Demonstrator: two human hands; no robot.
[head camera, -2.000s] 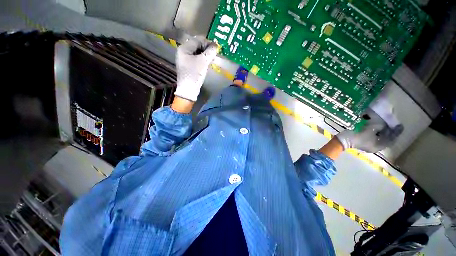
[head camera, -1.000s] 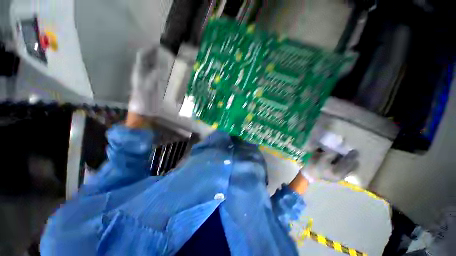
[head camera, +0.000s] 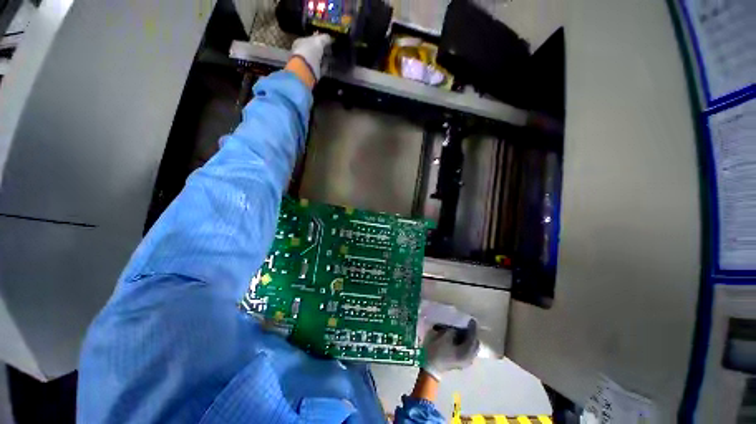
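Observation:
A large green printed circuit board lies solder side up in front of my body, with small yellow masking pieces on it. My right hand, in a white-grey glove, holds the board at its lower right corner. A pale backing strip shows at this hand beside the board's right edge. My left hand, gloved, is stretched far forward to the rail, just below a black control box with lit coloured buttons. Its fingers are partly hidden, and I cannot tell whether it grips anything. My left sleeve covers the board's left edge.
A long grey rail crosses the open machine bay. Behind it are a yellow roll or container and a black panel. Dark vertical bars and a blue glow are at the bay's right. Sheets in blue frames hang at the far right.
My view has turned to the machine bay. My left hand has left the board's side and reached forward to the control box. My right hand still holds the board, now lower in view.

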